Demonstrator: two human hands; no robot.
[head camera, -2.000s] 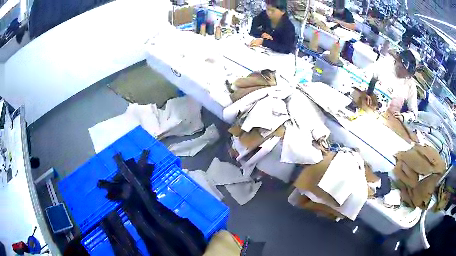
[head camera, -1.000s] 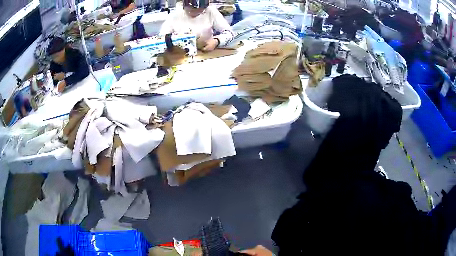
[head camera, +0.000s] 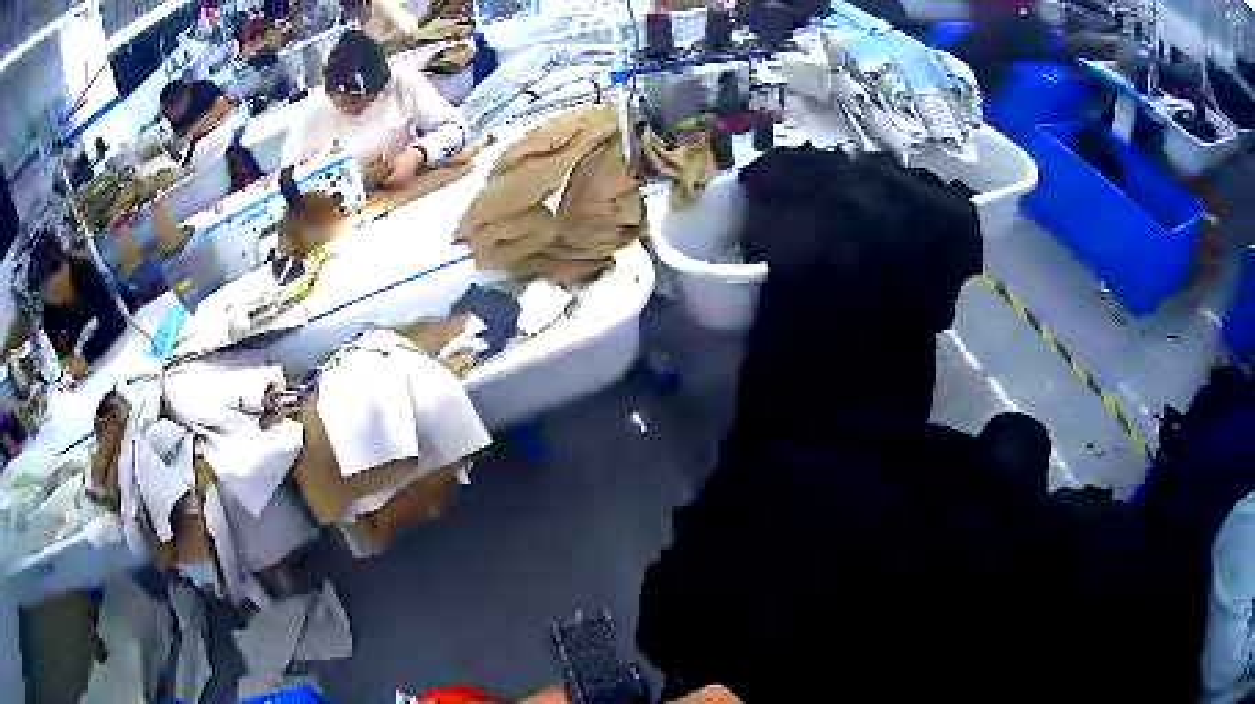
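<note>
A dark checked fabric piece, seemingly the plaid strip (head camera: 600, 660), stands up at the bottom edge. Skin shows on both sides of its lower end, cut off by the picture edge. The patch on its right (head camera: 709, 695) seems to be my right hand; the patch on its left (head camera: 546, 696) seems to be my left. The fingers and any grip are hidden. A large black garment pile (head camera: 881, 523) fills the lower right.
A blue bin edge (head camera: 286, 695) and a red object (head camera: 457, 696) show at the bottom. Brown and white pieces (head camera: 379, 413) hang over a long white table (head camera: 551, 365). Two persons sit beyond at left. A white tub (head camera: 709, 282) and a blue crate (head camera: 1115, 220) stand behind the black pile.
The view has swung right. The blue bins have nearly left the bottom left, and the black pile has come into view. The plaid piece, first seen a second ago, stays at the bottom centre.
</note>
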